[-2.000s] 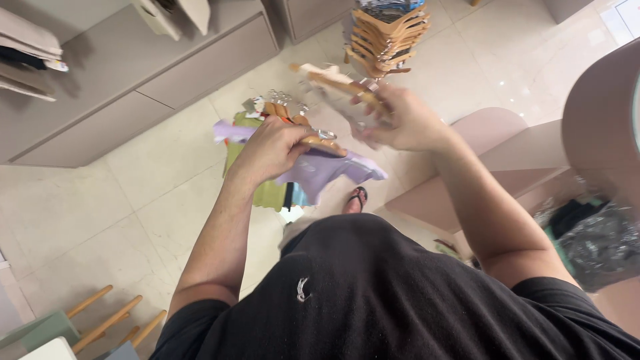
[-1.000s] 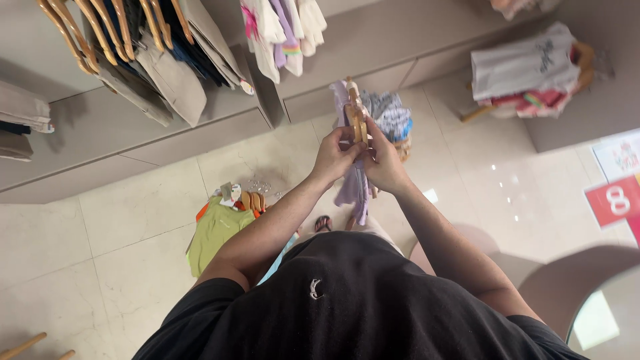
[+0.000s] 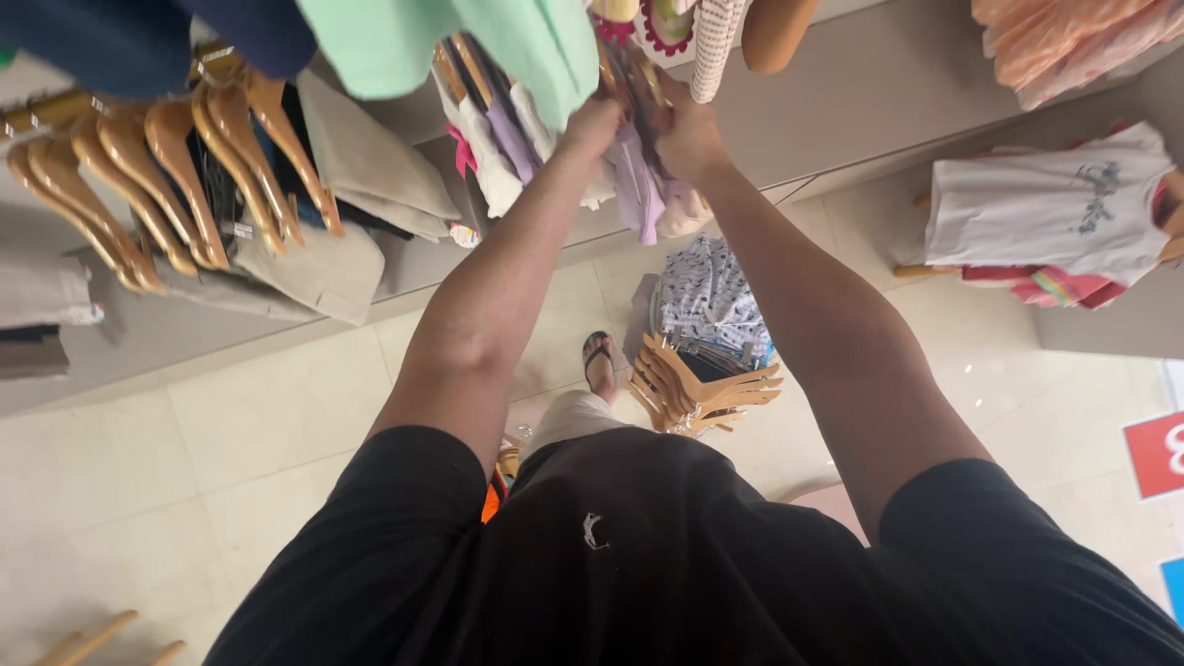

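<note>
Both of my arms reach up to a row of hanging children's clothes at the top. My left hand (image 3: 597, 125) is at the wooden hangers beside a mint-green garment (image 3: 370, 46); its fingers are partly hidden. My right hand (image 3: 689, 134) is closed around the end of a blurred wooden hanger (image 3: 652, 83). Between and below the hands hangs a lilac garment (image 3: 638, 185). White and lilac garments (image 3: 490, 153) on hangers hang just left of my left hand.
Wooden hangers with trousers (image 3: 185, 176) hang at left. Patterned clothes (image 3: 708, 287) on stacked wooden hangers (image 3: 698, 388) lie on the floor by my sandalled foot (image 3: 599, 361). A white printed T-shirt (image 3: 1045, 208) hangs at right, peach garments (image 3: 1073, 42) above it.
Both hands have moved from in front of my body up to the hanging row, the lilac garment with them. The view has shifted toward the racks.
</note>
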